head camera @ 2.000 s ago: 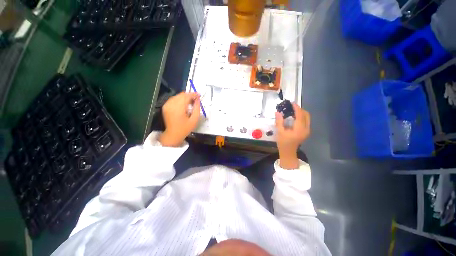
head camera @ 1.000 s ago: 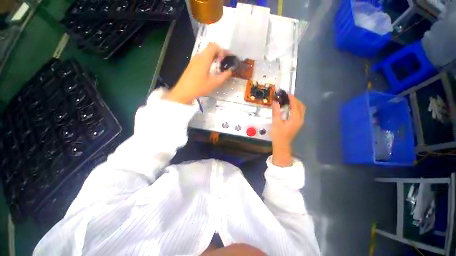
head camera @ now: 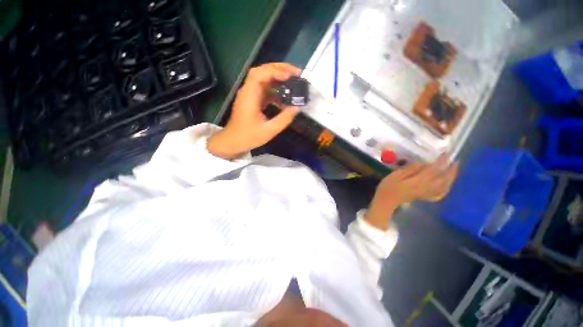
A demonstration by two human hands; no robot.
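My left hand [head camera: 259,112] holds a small black plastic unit [head camera: 295,92] with a white print between thumb and fingers, at the left front corner of the white machine base [head camera: 364,57]. My right hand [head camera: 419,184] is at the base's front right edge, blurred, fingers extended; no unit shows in it. Two orange-brown fixtures with dark centres sit on the base, one farther back [head camera: 429,50] and one nearer [head camera: 439,107]. Whether the dark centres hold units is too blurred to tell.
A stack of black blister trays [head camera: 121,70] lies on the green bench at left. A blue stick [head camera: 336,60] lies on the base. A red round button [head camera: 388,156] is on the front edge. Blue crates [head camera: 492,198] stand on the floor at right.
The view has turned towards the trays. My left hand has moved from the rear fixture to the base's left front corner, holding a unit. My right hand has moved to the front edge; its unit no longer shows.
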